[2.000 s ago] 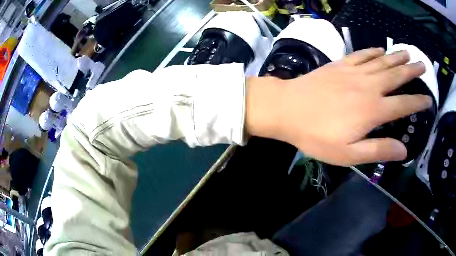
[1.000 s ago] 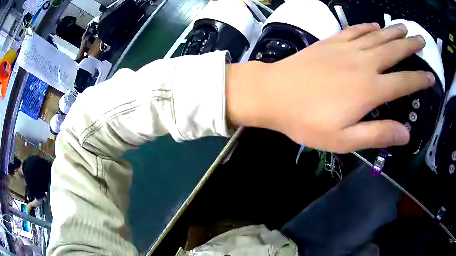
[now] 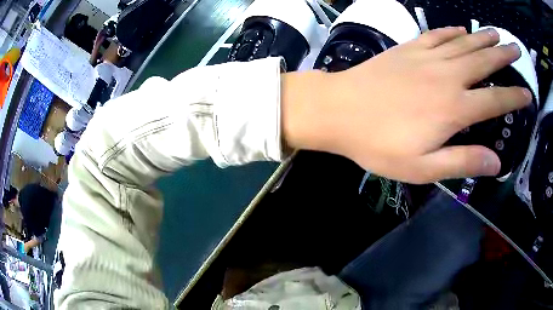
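My left hand [image 3: 400, 115], bare in a pale sleeve, lies palm down across the front of a PTZ camera [image 3: 515, 130] with white hood and black ball head. Its fingers are spread over the hood and ball, and its thumb is near the lower edge. The hand hides most of the lens side; a few round LEDs show beside the fingers. A small purple-and-white tag [image 3: 465, 190] hangs below the thumb. My right hand is not in view.
Two similar cameras [image 3: 267, 45] [image 3: 358, 45] stand behind my wrist, and another [image 3: 544, 160] is cut off at the right edge. A thin pale cable [image 3: 497, 227] runs along the bench edge. A person [image 3: 36, 209] is at far left.
The view has shifted slightly, so the cameras sit higher in the picture than two seconds ago. My left hand stays on the same camera.
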